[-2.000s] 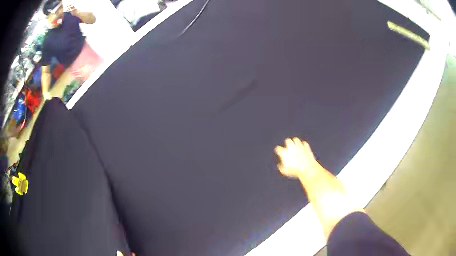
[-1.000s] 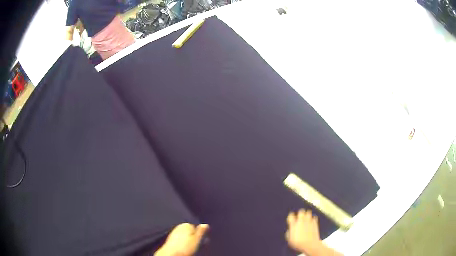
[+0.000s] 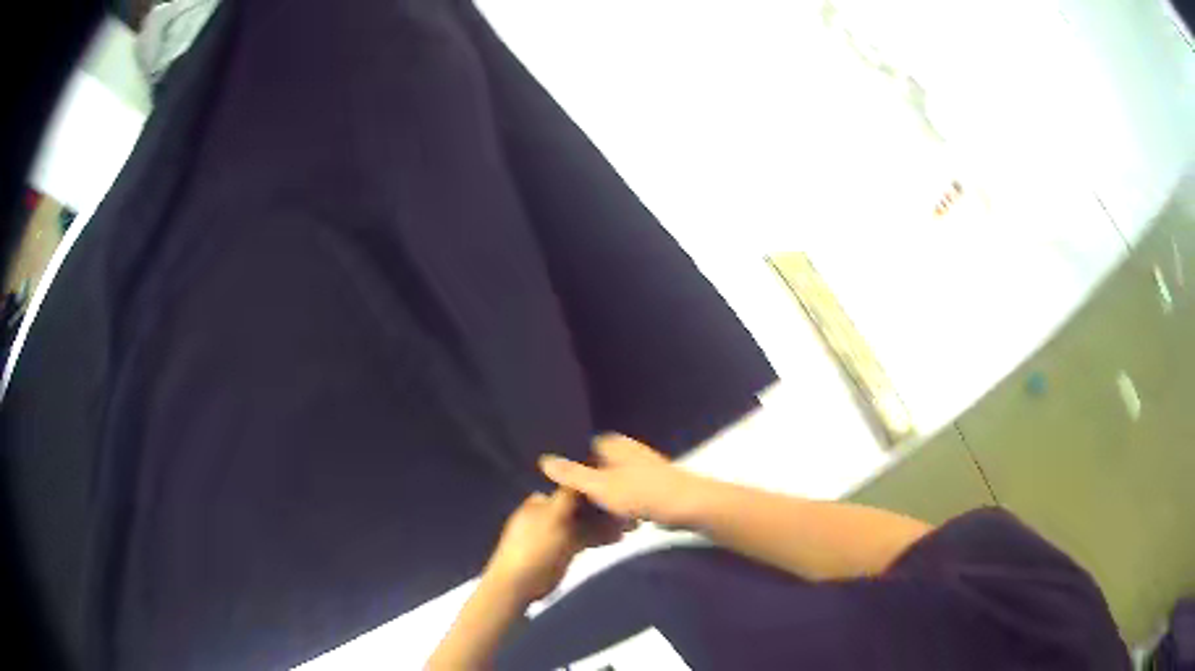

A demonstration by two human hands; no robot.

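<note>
A dark upper fabric ply (image 3: 328,341) covers much of the view, with folds and ripples, and lies over the laid dark fabric (image 3: 642,315). My left hand (image 3: 535,544) and my right hand (image 3: 629,482) meet at the near edge and pinch the upper ply's corner. My fingers partly hide the corner. A pale yellow bar weight (image 3: 843,344) lies on the white table to the right, off the fabric.
The white table (image 3: 734,131) extends beyond the cut fabric end, with small orange marks on it. The tiled floor (image 3: 1062,433) shows at the right. Light cloth (image 3: 170,33) shows at the far left.
The upper ply has moved right over the laid fabric, towards its cut end. My right hand has joined my left on the ply. The near bar weight is now on the bare table.
</note>
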